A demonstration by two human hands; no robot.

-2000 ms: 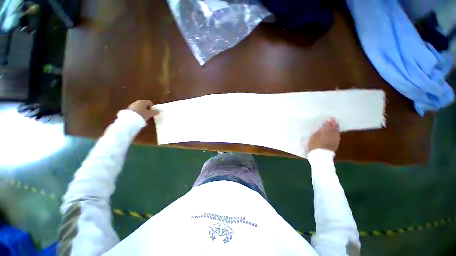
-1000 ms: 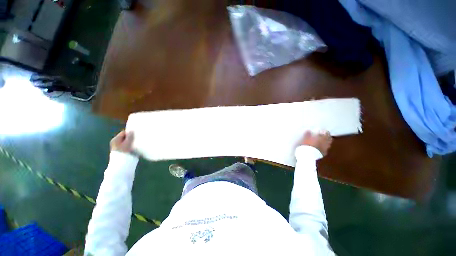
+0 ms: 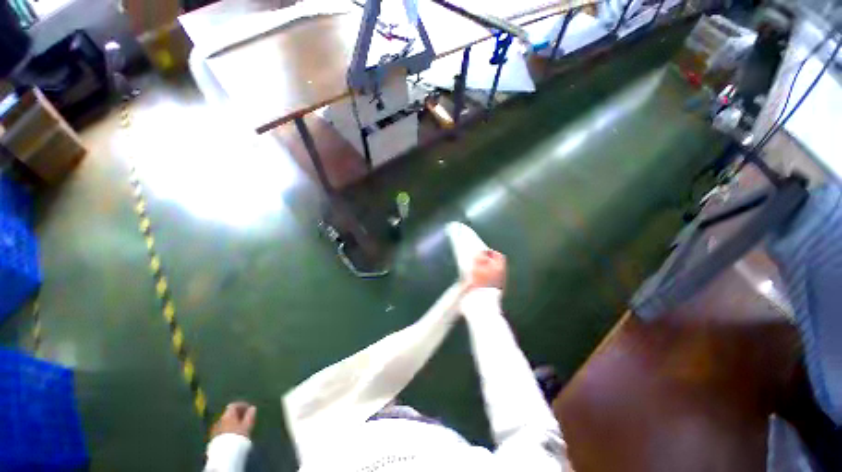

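Note:
My right hand (image 3: 486, 269) is closed around a cream cut panel (image 3: 374, 369) near its far end, a little right of the picture's middle. A short tip of the panel sticks out beyond the hand. The rest hangs down to the left in front of my body, with its wide end at the lower left. My left hand (image 3: 235, 420) is at the lower left, apart from the panel. Its fingers look partly curled and blurred, and I see nothing in it.
The brown table (image 3: 637, 396) is at the lower right with a grey frame (image 3: 720, 244) beside it. Another table (image 3: 277, 69) with a machine stands ahead. Blue crates (image 3: 37, 410), a cardboard box (image 3: 42, 138) and yellow-black floor tape (image 3: 162, 286) are on the left.
The view has turned away from the brown table to the green floor and aisle. My left hand has let go of the panel. My right hand has carried it off the table.

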